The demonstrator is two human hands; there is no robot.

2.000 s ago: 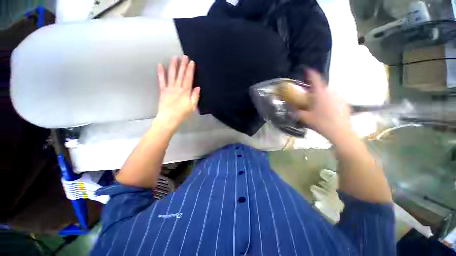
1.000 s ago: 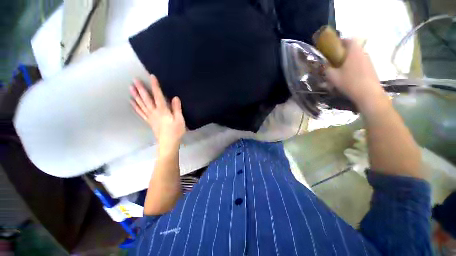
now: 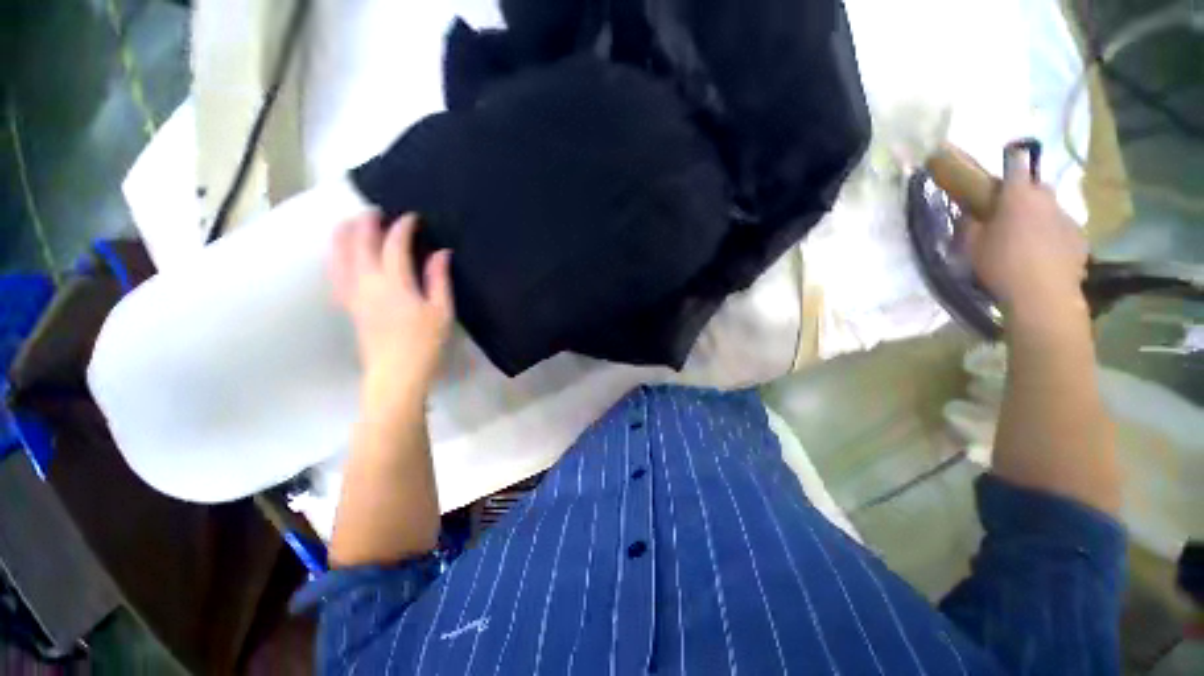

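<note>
A black garment (image 3: pixel 568 211) lies over the white padded board (image 3: pixel 225 357), its smooth part flat and its shinier part gathered at the back right. My left hand (image 3: pixel 390 297) is at the garment's left edge, fingertips on the edge; whether it pinches the cloth is unclear. My right hand (image 3: pixel 1030 244) holds the steam iron (image 3: pixel 944 244) by its tan wooden handle, right of the garment and apart from it, over the right part of the white table cover (image 3: pixel 871 277). The iron's soleplate is hidden.
A beige bar with a dark cord (image 3: pixel 251 119) stands behind the board at the left. A brown-lined bin (image 3: pixel 159 541) with blue parts is at the lower left. A dark hose (image 3: pixel 1136 280) runs right from the iron. Green floor shows at the right.
My right hand has moved the iron right, off the garment. My left hand has shifted to the garment's left corner. The camera view has turned, so the board appears more tilted.
</note>
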